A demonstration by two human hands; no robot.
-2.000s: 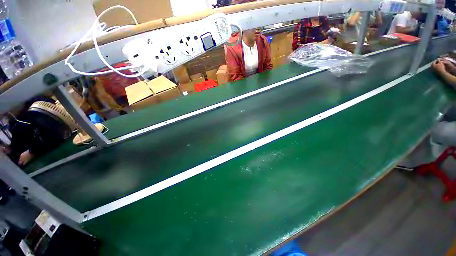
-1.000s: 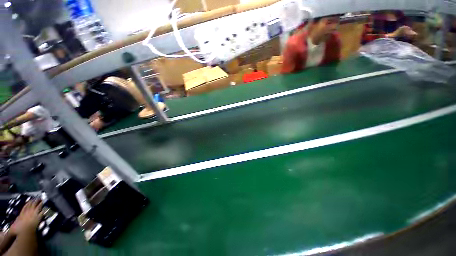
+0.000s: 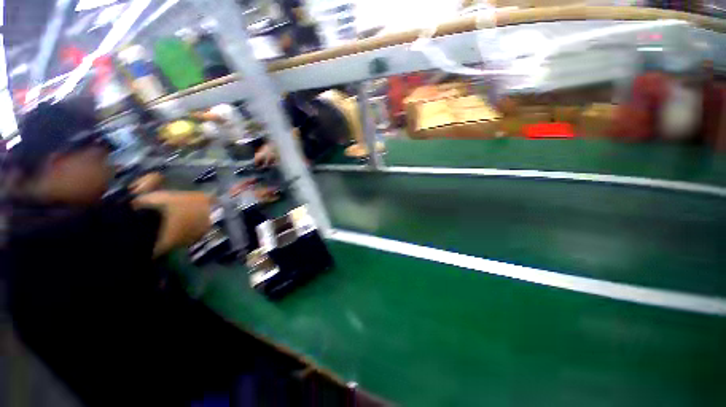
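Note:
Neither of my hands is in the picture. Nearest in front of me is the green line surface [image 3: 446, 318], divided by a white strip [image 3: 509, 272]. Two black units or boxes [image 3: 298, 258], pale inside, stand on it side by side by the foot of the left grey upright [image 3: 275, 119]. The view is blurred by motion, so their details cannot be made out.
A person in black [image 3: 87, 270] sits close on the left, arm reaching over dark parts on the line. An overhead rail carries a blurred white power strip [image 3: 517, 49]. Cartons [image 3: 452, 110] and a red tray [image 3: 549, 129] are on the far side.
The view has swung left. The black boxes, upright and cartons now lie farther right in the picture. The neighbour in black has come into view, and the clear plastic bag has left it.

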